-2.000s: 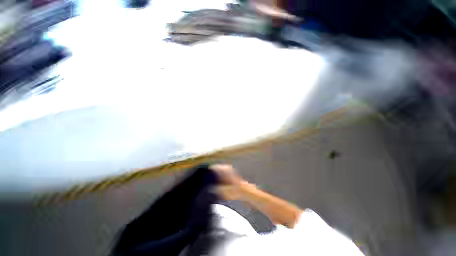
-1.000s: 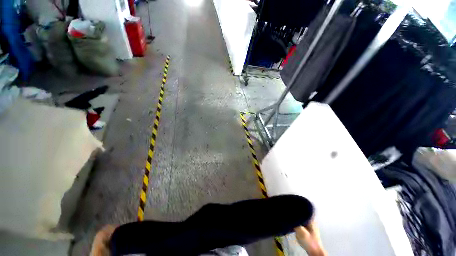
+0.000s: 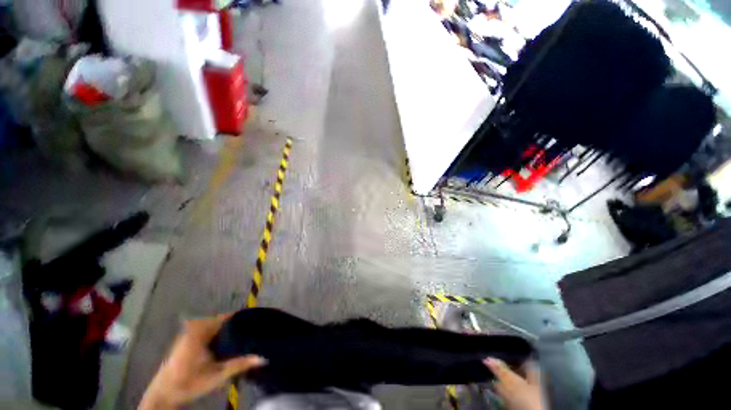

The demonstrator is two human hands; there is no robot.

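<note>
A black garment piece (image 3: 361,354) is stretched sideways in front of my body at the bottom of the view, above the floor. My left hand (image 3: 196,364) grips its left end, with the thumb on the near side and the fingers partly hidden behind the cloth. My right hand (image 3: 514,384) grips its right end, with the thumb at its lower edge; the lower part of this hand is blurred and cut off by the frame's edge.
A grey floor aisle (image 3: 337,232) runs ahead between yellow-black tapes. A white table (image 3: 437,104) and a rack of black garments (image 3: 593,88) stand at right. A dark hanging cloth and metal bar are near right. Sacks (image 3: 128,136), a red box (image 3: 227,94) and dark cloths lie left.
The view has moved forward along the aisle; the long white table and rack are nearer, and the near right table is gone from view. Both hands still hold the garment, with my left hand showing more.
</note>
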